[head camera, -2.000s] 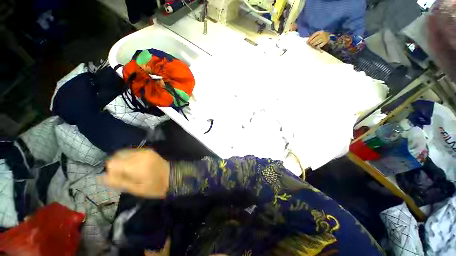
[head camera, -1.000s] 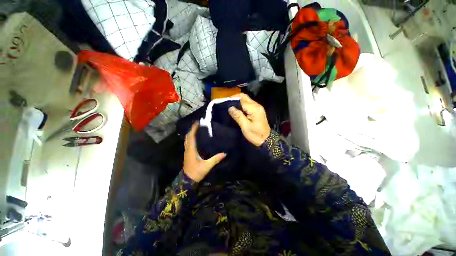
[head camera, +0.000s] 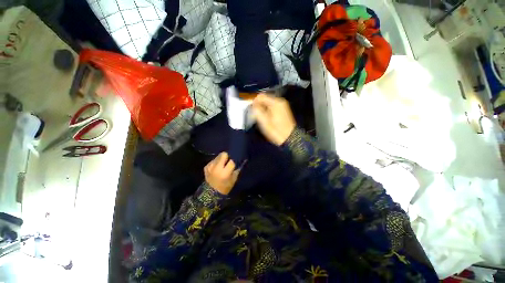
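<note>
A navy garment piece (head camera: 238, 142) with a white part (head camera: 239, 110) at its upper end is held over the lap. My left hand (head camera: 222, 173) is closed on its lower part, near the body. My right hand (head camera: 274, 118) is blurred and grips the piece at the white part, above and to the right of my left hand. The fingertips of my right hand are hard to make out. The rest of the navy cloth falls into the dark lap, where its edges cannot be told.
Navy and white checked bundles (head camera: 218, 47) lie ahead. A red plastic bag (head camera: 149, 94) hangs at the left table's edge. Shears (head camera: 88, 122) and thread snips (head camera: 84, 150) lie on that table. An orange-red pouch (head camera: 354, 45) and white fabric (head camera: 407, 119) are on the right table.
Since one second ago, my left hand has moved down and closed on the navy cloth. My right hand has shifted slightly, and the narrow white strip now shows as a broader upright white part.
</note>
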